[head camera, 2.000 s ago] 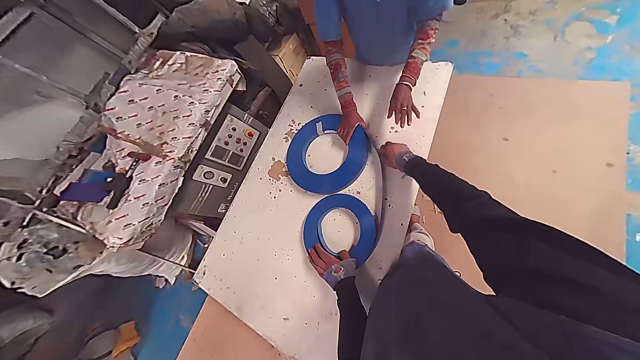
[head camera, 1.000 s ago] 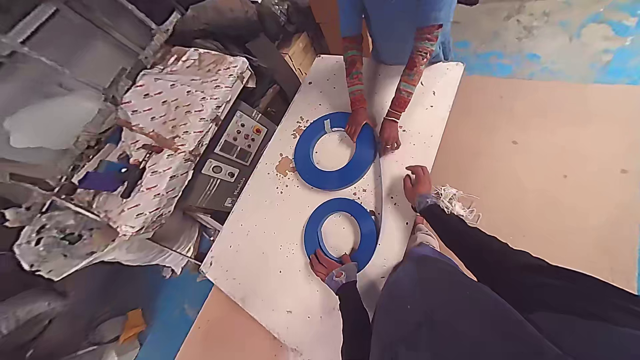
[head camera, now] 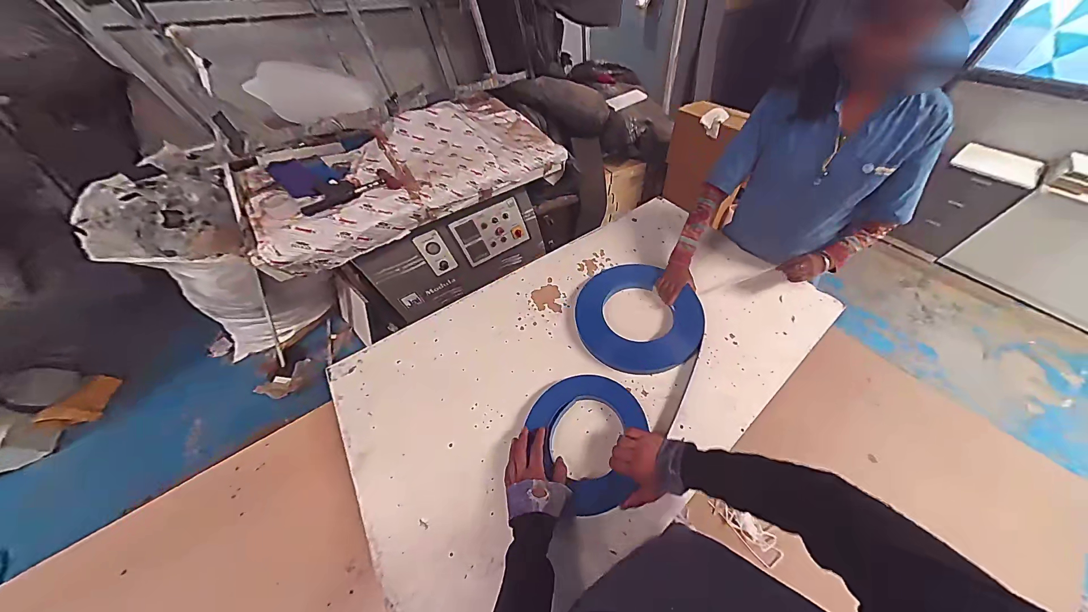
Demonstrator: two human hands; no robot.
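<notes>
Two flat blue coils of strip lie on a white worktable (head camera: pixel 442 425). My left hand (head camera: pixel 534 472) grips the left rim of the nearer coil (head camera: pixel 586 389), thumb inside the ring. On the same coil's right rim, my right hand (head camera: pixel 639 463) has its fingers curled over the edge. Beyond it lies the farther coil (head camera: pixel 642 353), where a co-worker's hand (head camera: pixel 674 282) reaches into the ring at its upper right. A thin strip (head camera: pixel 687 393) runs between the right sides of both coils. The co-worker's other hand (head camera: pixel 801 267) is held in loosely near the table edge.
A machine with a control panel (head camera: pixel 489 234) and a paper-covered top (head camera: pixel 425 170) stands left of the table. A white sack (head camera: pixel 251 297) is beside it. The co-worker (head camera: pixel 816 178) stands at the table's far side. Cardboard boxes (head camera: pixel 693 157) stand behind.
My right hand has come from the table's right side onto the nearer coil. The co-worker's other hand has left the strip and moved to the right. The view has tilted up.
</notes>
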